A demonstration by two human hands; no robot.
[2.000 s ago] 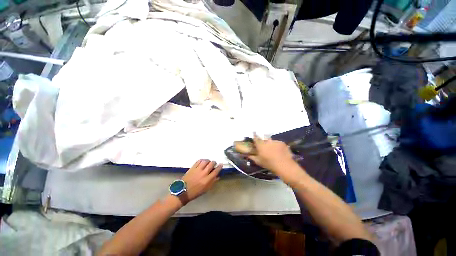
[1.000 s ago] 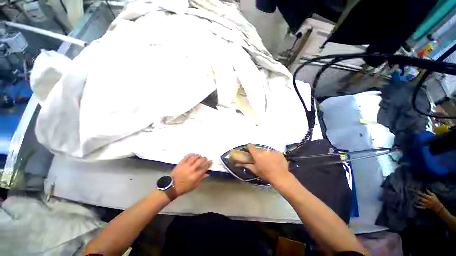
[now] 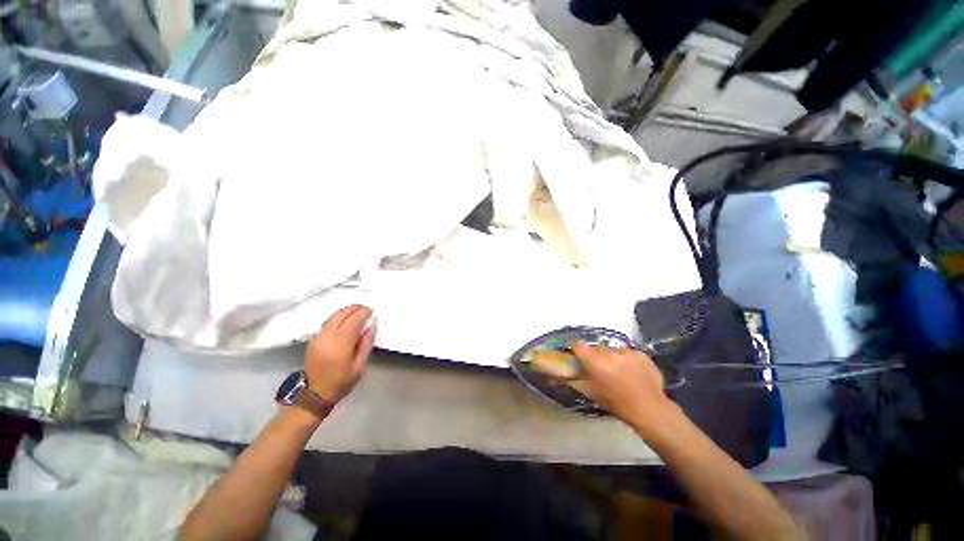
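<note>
The large cream-white garment (image 3: 338, 180) lies crumpled at the back, with a flatter panel at the front. My left hand (image 3: 340, 354) is at its front edge, fingers bunched with the thumb on the cloth; the fingertips' exact hold is partly hidden. My right hand (image 3: 624, 380) is shut on the tan handle of the steam iron (image 3: 541, 386). The iron's pointed tip faces left. It sits at the panel's front right edge, partly beyond the cloth, and its sole is hidden. A dark pad (image 3: 719, 396) lies just right of it.
A pale table cover (image 3: 423, 412) runs along the front. A black hose (image 3: 682, 190) loops down behind the iron. Dark cloth (image 3: 872, 222) piles up at the right. A metal frame (image 3: 79, 301) stands at the left, and light cloth (image 3: 116, 486) lies at lower left.
My left hand has moved left along the garment's front edge. The iron in my right hand has moved right and slightly nearer to me. The view has shifted, and the other person's hand is no longer visible.
</note>
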